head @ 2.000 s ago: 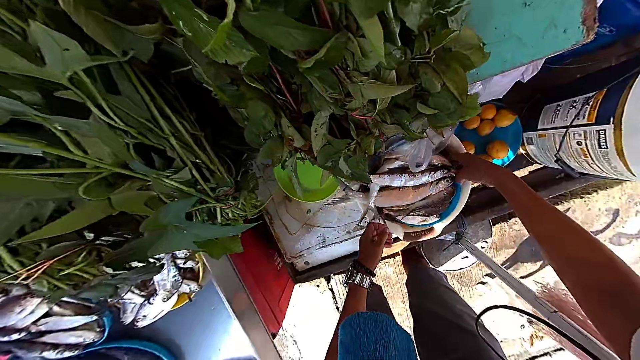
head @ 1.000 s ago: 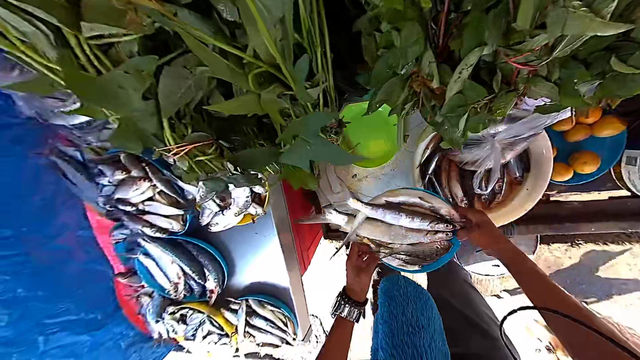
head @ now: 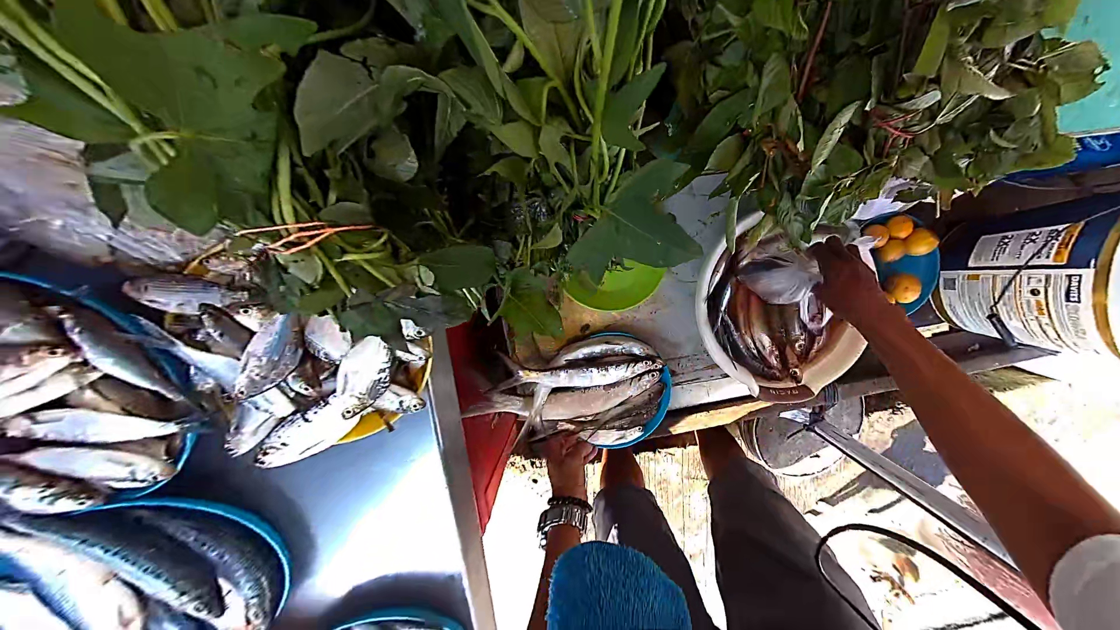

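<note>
My left hand (head: 569,459), with a metal watch on its wrist, is at the near edge of a blue plate (head: 667,404) piled with whole silver fish (head: 595,401); the fingertips are partly under the plate and the fish tails. My right hand (head: 844,278) grips a clear plastic bag (head: 779,278) at the right side of a white basin (head: 713,324). More whole fish (head: 761,332) lie in that basin, below the bag.
A lime-green bowl (head: 617,287) sits behind the fish plate. Orange fruits (head: 891,249) lie on a blue plate (head: 919,267) beside a large paint bucket (head: 1024,271). Leafy greens (head: 604,114) overhang the back. At left, more fish (head: 306,429) fill plates on a metal table (head: 376,507).
The fish plate, between both hands one second ago, now rests left of the basin. My right hand has left it and taken hold of the plastic bag over the basin.
</note>
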